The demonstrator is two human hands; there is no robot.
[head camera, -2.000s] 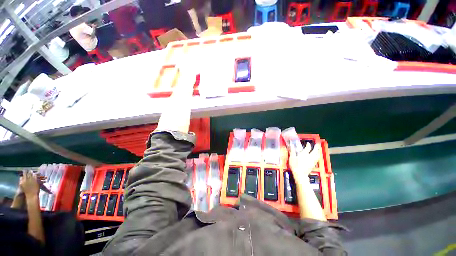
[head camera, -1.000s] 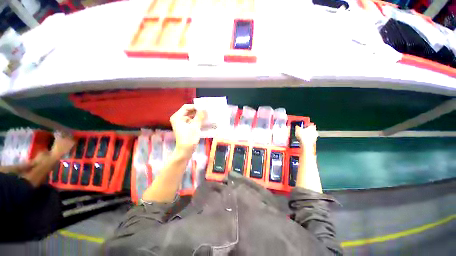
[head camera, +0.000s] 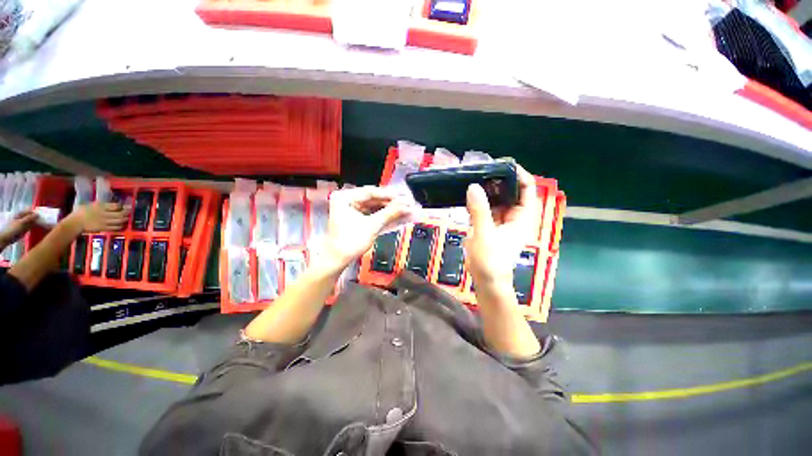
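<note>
My right hand holds a black mobile phone sideways above the compartment tray. My left hand is at the phone's left end, its fingers pinching the mouth of a whitish translucent poly bag; the bag is small and blurred. In the tray below, dark phones lie in the near row. Bagged phones stick up in the far row, partly hidden by the held phone and my hands.
A second tray with bagged phones adjoins on the left. Another person's hand is over a phone tray further left. Stacked empty trays sit under the white bench. A bench tray holds one phone.
My right hand has lifted a phone out of the tray's far row. My left hand has moved right, to the phone's end, with the bag. The view has tilted down.
</note>
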